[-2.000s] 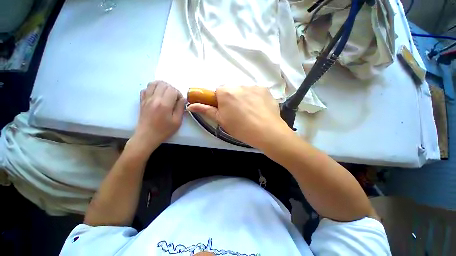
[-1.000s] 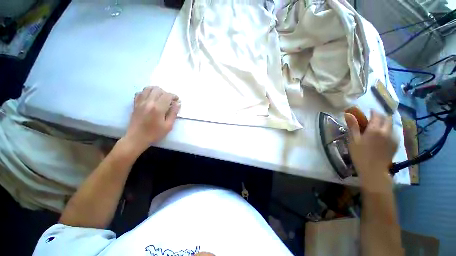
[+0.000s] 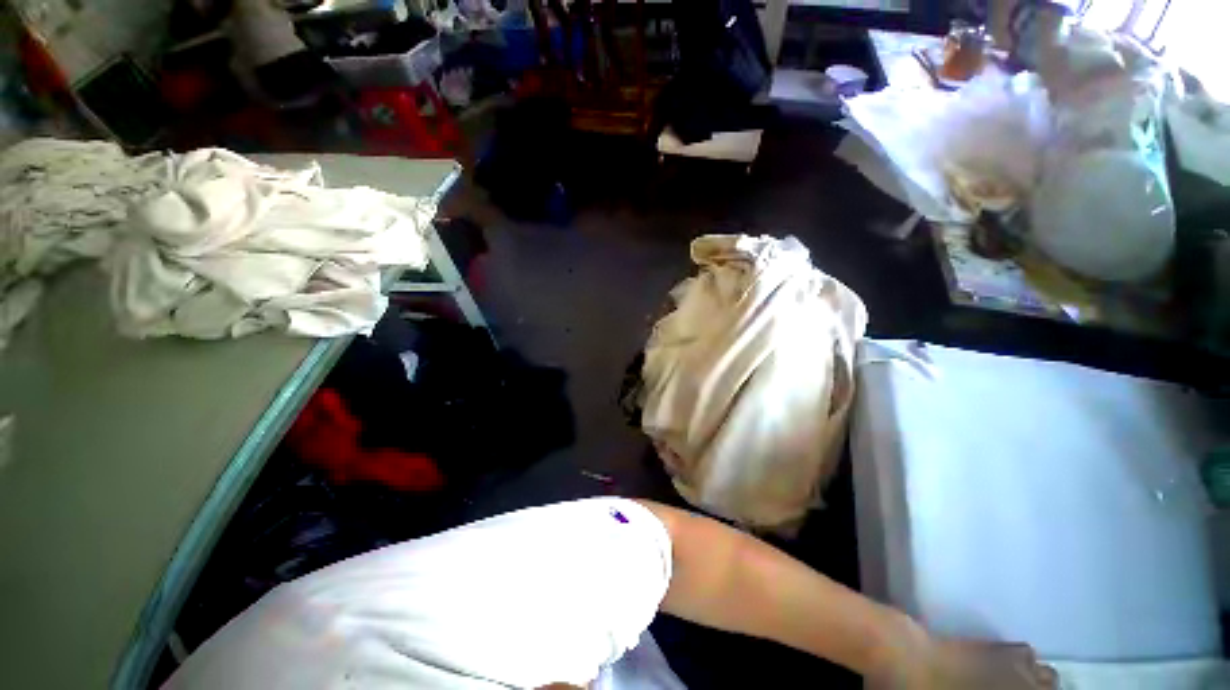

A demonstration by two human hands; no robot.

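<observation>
My left hand (image 3: 985, 666) is at the bottom edge of the picture, partly cut off, over the near part of the white cloth-covered pressing table (image 3: 1052, 472). A pale strip of cloth (image 3: 1147, 675) shows just beside its fingertips at the bottom right. Whether the fingers hold it cannot be told. My right hand and the iron are out of the picture. A beige garment bundle (image 3: 755, 378) hangs in a heap beyond my left forearm, beside the pressing table's left end.
A green-grey table (image 3: 149, 458) with crumpled cream cloth (image 3: 256, 243) stands at the left. Dark and red items (image 3: 358, 445) lie below its edge. Plastic bags (image 3: 1099, 202) and papers lie on a surface at the upper right. A red stool (image 3: 405, 119) is farther back.
The view has swung far to the left. The iron, my right hand and most of the pressed garment have left the picture; the other table and the full beige bundle have come in.
</observation>
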